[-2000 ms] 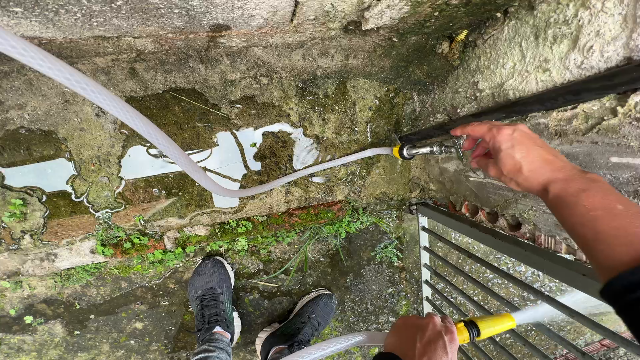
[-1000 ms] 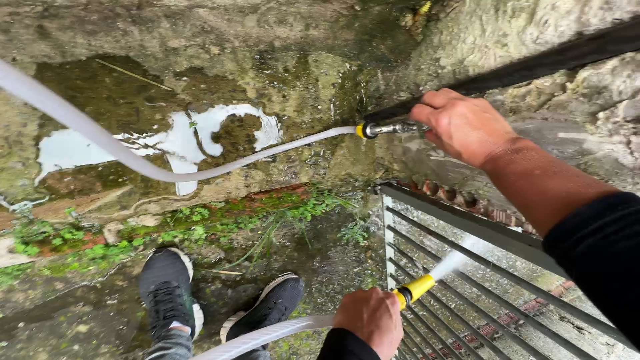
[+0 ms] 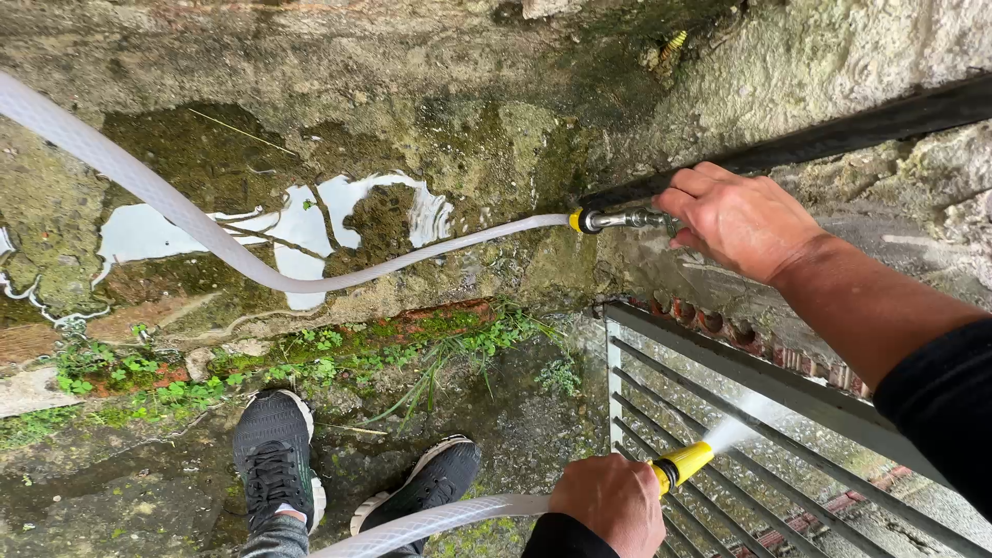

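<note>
My left hand (image 3: pixel 612 496) grips the rear of a yellow and black hose nozzle (image 3: pixel 688 465), low in the view and over the metal gate. White water sprays (image 3: pixel 740 426) from its tip toward the upper right. A translucent braided hose (image 3: pixel 442 521) runs into that hand from below. My right hand (image 3: pixel 736 221) reaches in from the right, its fingers curled on the small handle of a metal tap (image 3: pixel 635 218) by the wall. A yellow and black connector (image 3: pixel 583 221) joins the tap to a pale hose (image 3: pixel 353 277), which curves away to the upper left.
Barred metal gate (image 3: pixel 736 349) at lower right, with broken hollow bricks (image 3: pixel 717 324) along its edge. A dark bar (image 3: pixel 852 128) runs along the rough wall. Puddle (image 3: pixel 302 232) on mossy concrete at left. Weeds (image 3: pixel 449 353) line a brick edge above my two dark shoes (image 3: pixel 271 457).
My right hand's fingers, extended at the tap earlier, are now curled at its handle. The nozzle in my left hand has tilted more toward the upper right, still spraying.
</note>
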